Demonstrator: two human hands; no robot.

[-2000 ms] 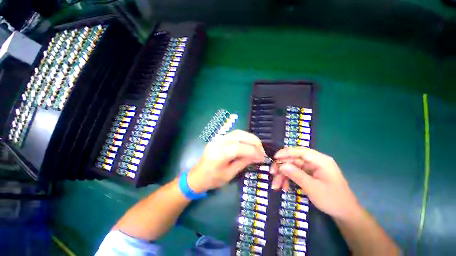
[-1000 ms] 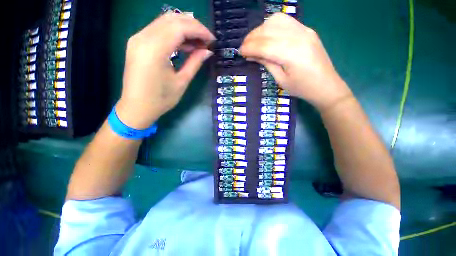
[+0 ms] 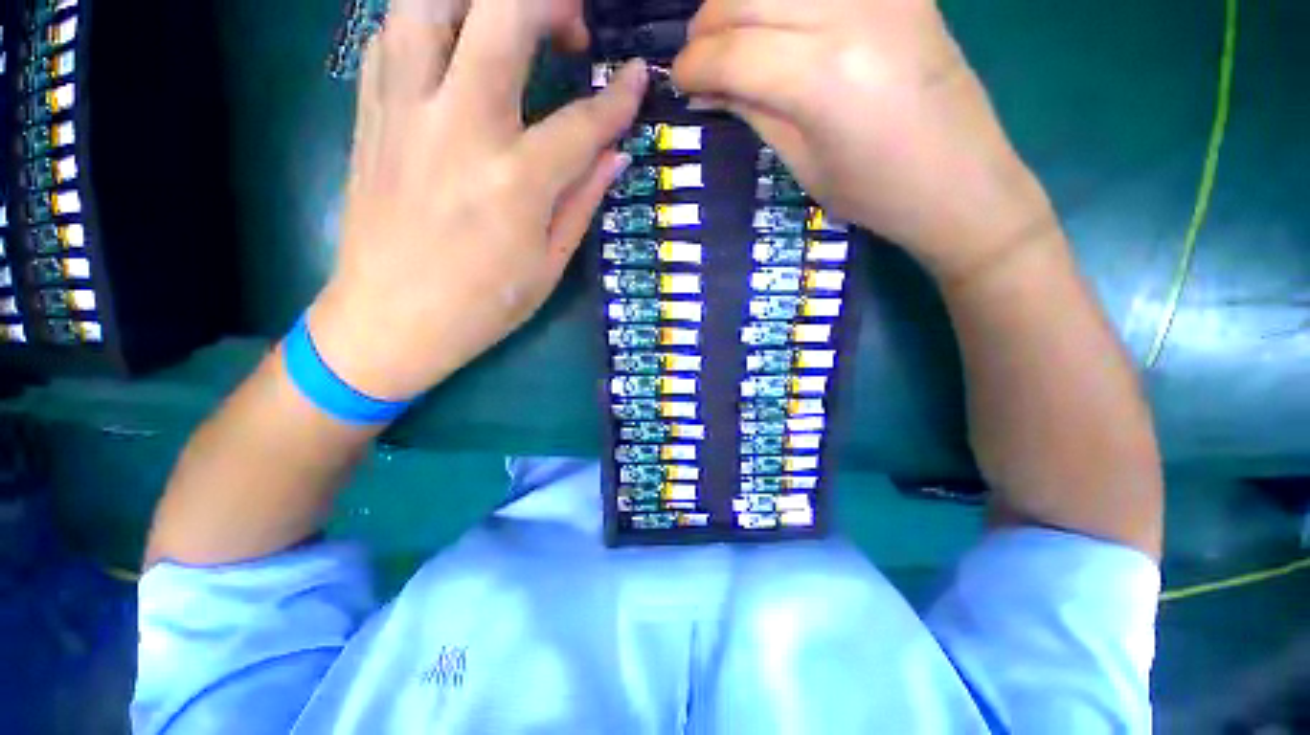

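Observation:
The black slotted tray [image 3: 726, 330] lies lengthwise in front of me, with two columns of green circuit boards with white ends and yellow bands. One circuit board [image 3: 619, 72] lies crosswise in the left column near the top, above the filled rows. My left hand [image 3: 446, 216], with a blue wrist band [image 3: 333, 376], has a fingertip on this board; its thumb is apart, lower down. My right hand [image 3: 848, 122] has its fingertips closed together at the board's right end, hiding that end. It also covers the upper right column.
Loose boards [image 3: 351, 32] lie on the green mat [image 3: 1063, 86], partly behind my left hand. Another black tray [image 3: 129, 187] with rows of boards stands at the far left. A yellow-green line [image 3: 1204, 201] runs along the mat at the right.
The view has tilted down, then shifted slightly, so the trays appear higher and further left. Both hands stay at the left column; my left finger and thumb have spread from their grip around the board's end.

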